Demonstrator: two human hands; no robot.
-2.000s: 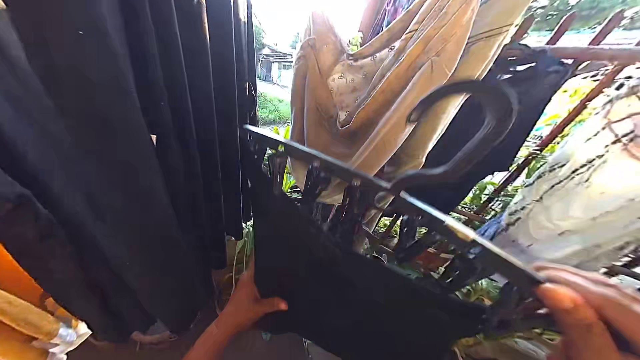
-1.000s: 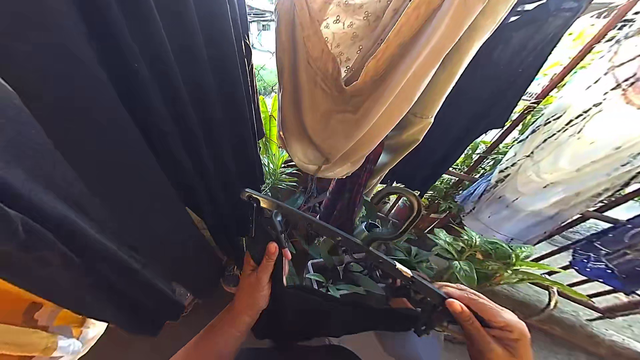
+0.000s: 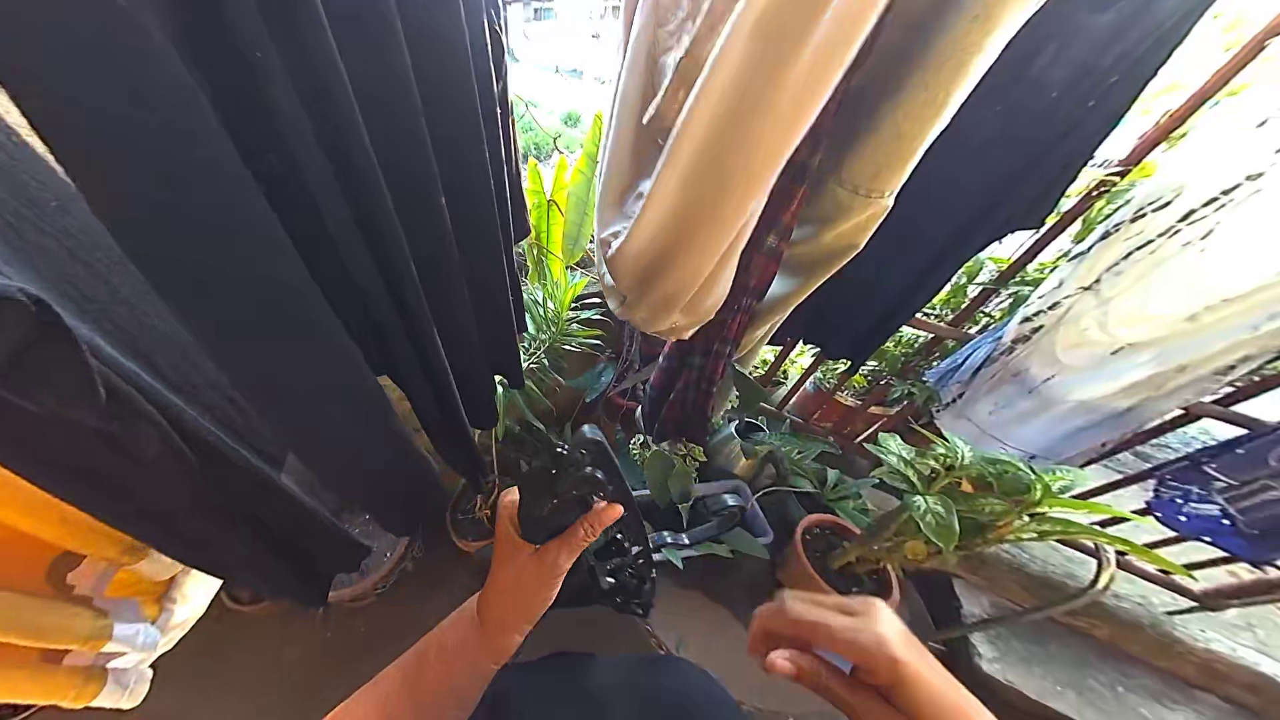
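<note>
My left hand (image 3: 535, 560) grips the near end of a dark clip hanger (image 3: 625, 530), its thumb raised along black cloth or clips bunched at the bar. The hanger's curved hook (image 3: 715, 525) points right, over the plants. Low on the right, my right hand (image 3: 840, 635) is off the hanger, its fingers curled; whether something small and pale beneath them is held cannot be told. Black garments (image 3: 330, 200) hang to the left of my left hand, and a beige cloth (image 3: 730, 180) hangs above the hanger.
A potted plant (image 3: 815, 555) stands between my right hand and the hook. Rusty metal railing (image 3: 1180, 120) runs along the right, with a white patterned cloth (image 3: 1120, 330) draped over it. Orange and white cloth (image 3: 70, 600) hangs at lower left. A concrete ledge (image 3: 1080, 640) lies below the railing.
My right hand has let go of the hanger's right end and moved away from it. The hanger, stretched across between both hands before, now hangs down steeply from my left hand.
</note>
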